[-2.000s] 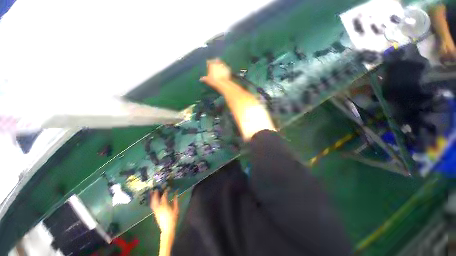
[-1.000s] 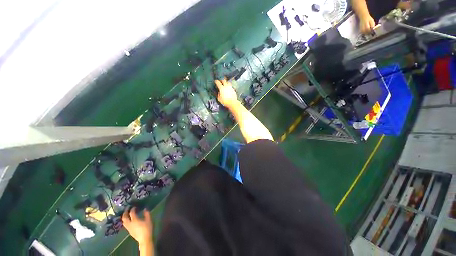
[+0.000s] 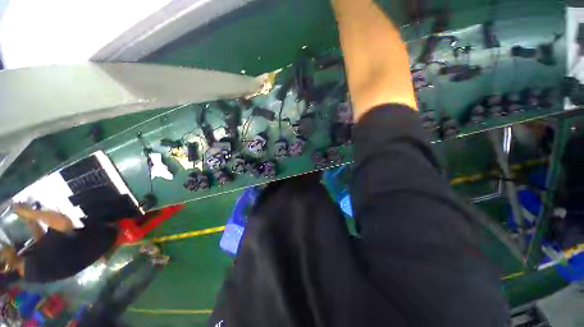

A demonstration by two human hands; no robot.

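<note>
Many black corded electronic units point(image 3: 256, 145) lie along the near edge of the green bench point(image 3: 128, 152), with thin black leads trailing away from them. More black units point(image 3: 477, 114) lie in a row further right. My right forearm crosses the bench upward and is cut off by the top edge, so my right hand is out of the picture. My left hand is not in view. A white cloth point(image 3: 159, 167) and a yellow patch point(image 3: 182, 156) lie at the left of the units.
A pale slanting post point(image 3: 186, 91) reaches over the bench from the left. A person point(image 3: 70, 249) works by a parts tray point(image 3: 116, 175) at the left. A red stool point(image 3: 150, 223) and a blue stool point(image 3: 235, 225) stand below. A white sheet point(image 3: 576, 38) is cut off at the right.
The view has turned, bringing the tray and person at the left into view. My left hand has left the picture. My right hand has passed beyond the top edge; only the arm shows.
</note>
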